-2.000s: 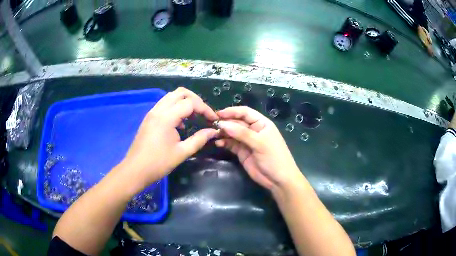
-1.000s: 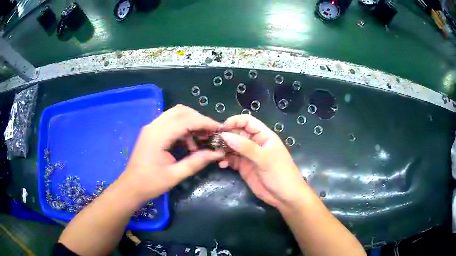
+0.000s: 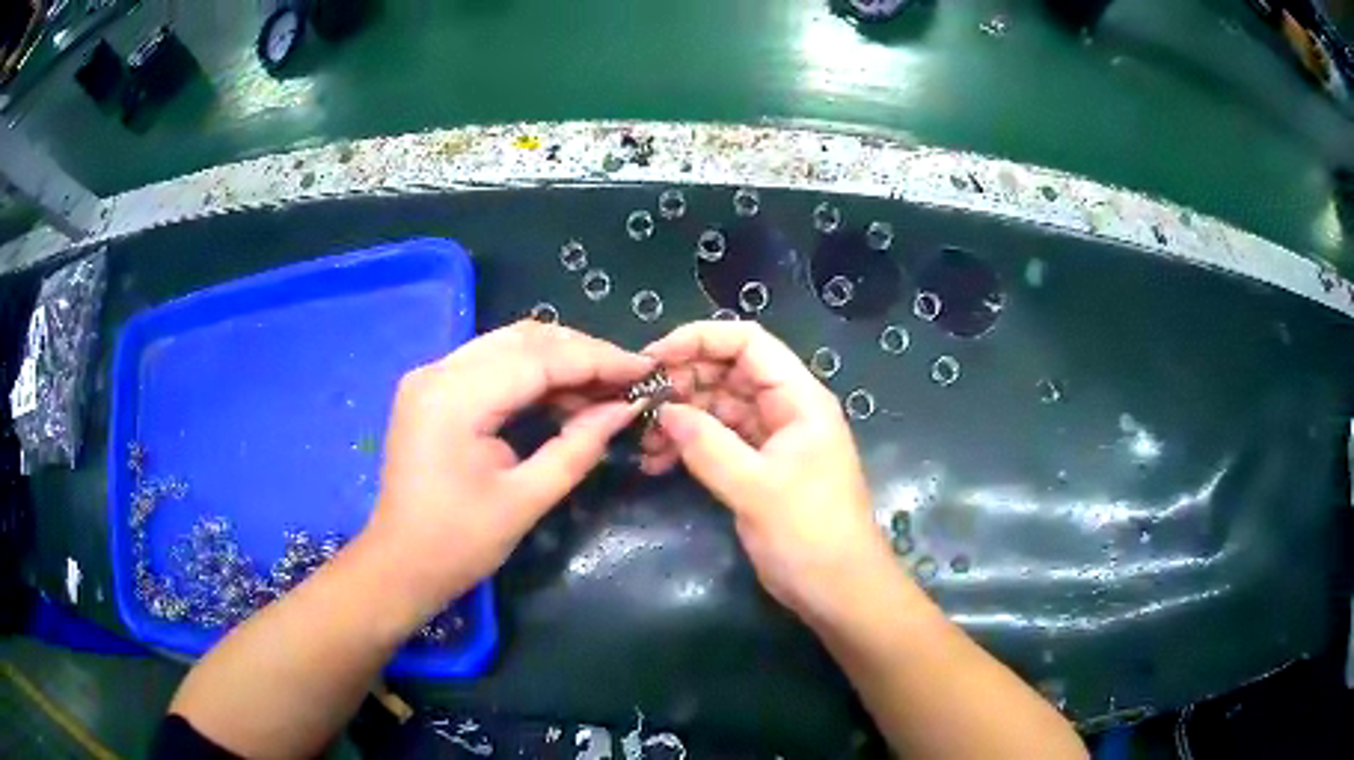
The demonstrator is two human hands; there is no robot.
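Both bare hands meet over the dark mat (image 3: 743, 653). My left hand (image 3: 498, 431) and my right hand (image 3: 757, 446) pinch a small cluster of silvery rings (image 3: 651, 392) between their fingertips. The fingers hide part of it, and the number of rings cannot be told. Several single rings (image 3: 648, 306) lie spaced out on the mat beyond the hands, some over dark round patches (image 3: 962, 294). A blue tray (image 3: 297, 275) at the left holds a tangled heap of rings (image 3: 208, 572) along its near side, partly behind my left forearm.
A crinkled plastic bag (image 3: 60, 356) lies left of the tray. A scuffed pale edge rail (image 3: 832, 166) curves beyond the mat. Past it, the green belt (image 3: 594, 67) carries black housings (image 3: 156, 63) and a round cap (image 3: 279, 36).
The view has shifted, and the units on the belt have moved left and towards the top edge. The hands stay together, and the ring cluster now shows more clearly between the fingertips.
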